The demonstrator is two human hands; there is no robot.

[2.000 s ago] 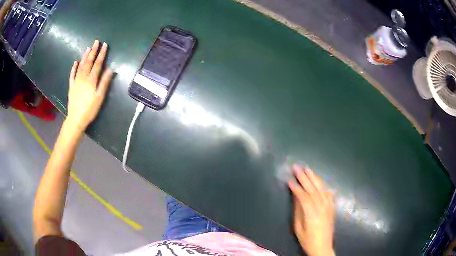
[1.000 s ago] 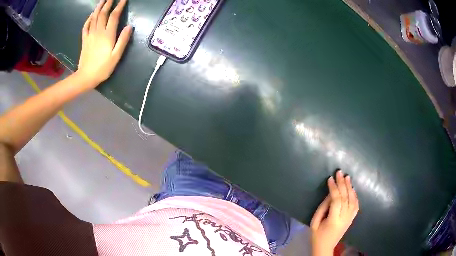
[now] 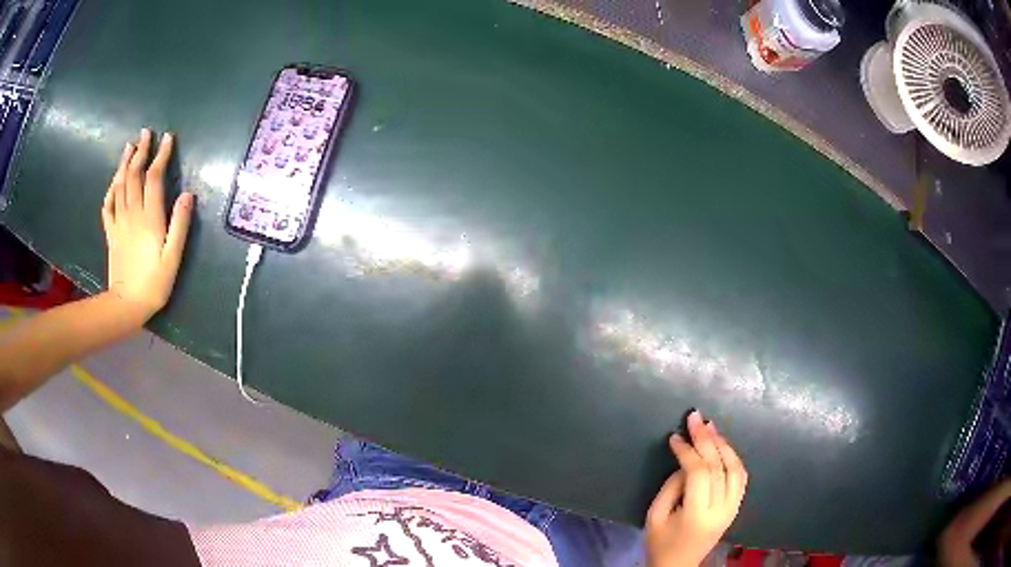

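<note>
A black-edged smartphone (image 3: 290, 157) lies face up on the dark green bench (image 3: 477, 366), left of the middle. Its screen is lit with icons. A white charging cable (image 3: 241, 321) runs from its lower end over the bench's near edge. My left hand (image 3: 142, 227) lies flat on the bench to the left of the phone, fingers slightly apart, holding nothing. My right hand (image 3: 698, 487) rests near the bench's front edge at the lower right, fingers loosely bent, with nothing seen in it.
A white bottle with an orange-red label (image 3: 789, 31) and a white fan (image 3: 951, 91) stand on the dark grey shelf (image 3: 710, 28) behind. Clear trays (image 3: 24, 78) sit at the far left, more at the right edge (image 3: 981, 443). Part of a person (image 3: 978, 529) shows lower right.
The view has shifted, so the phone sits lower and further left, and the fan shows more fully. The screen, dark two seconds ago, is lit. My right hand's fingers are more bent.
</note>
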